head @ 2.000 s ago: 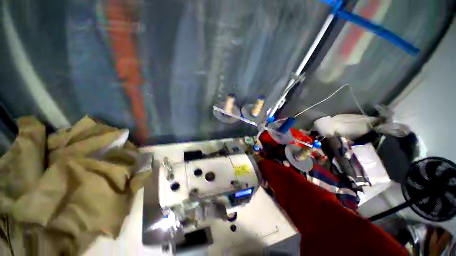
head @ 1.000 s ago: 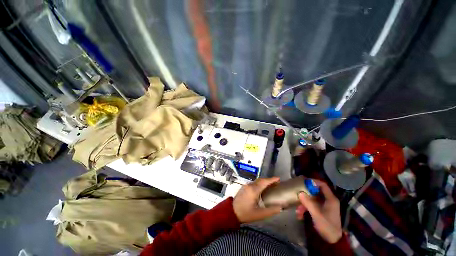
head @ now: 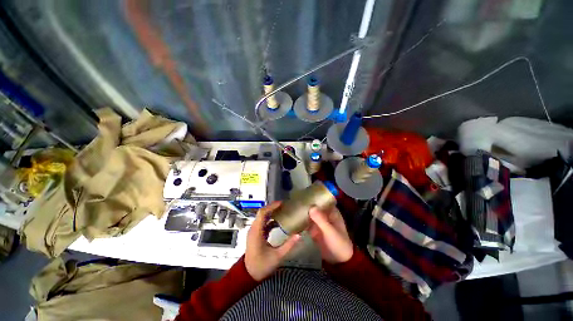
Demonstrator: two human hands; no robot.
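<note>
A large tan thread cone (head: 304, 208) with a blue tip lies tilted between my two hands, in front of the thread stand's lowest disc. My left hand (head: 262, 243) holds its wide lower end. My right hand (head: 331, 232) has its fingers on the side near the blue tip. The white overlock machine (head: 217, 182) stands just left of my hands. Tan cones (head: 313, 96) and a dark blue cone (head: 352, 129) sit on the grey discs of the stand. A loose thread end cannot be made out.
Khaki garment pieces (head: 107, 188) are heaped left of the machine, with more khaki cloth (head: 103, 289) below the table edge. Plaid cloth (head: 418, 235) and a red bag (head: 399, 150) lie to the right. The white stand pole (head: 356, 59) rises behind. A yellow bag (head: 49, 169) is at far left.
The view has swung to the right. Both hands still hold the cone, which now tilts more upward toward its blue tip. My right hand has moved from around the tip to the cone's side.
</note>
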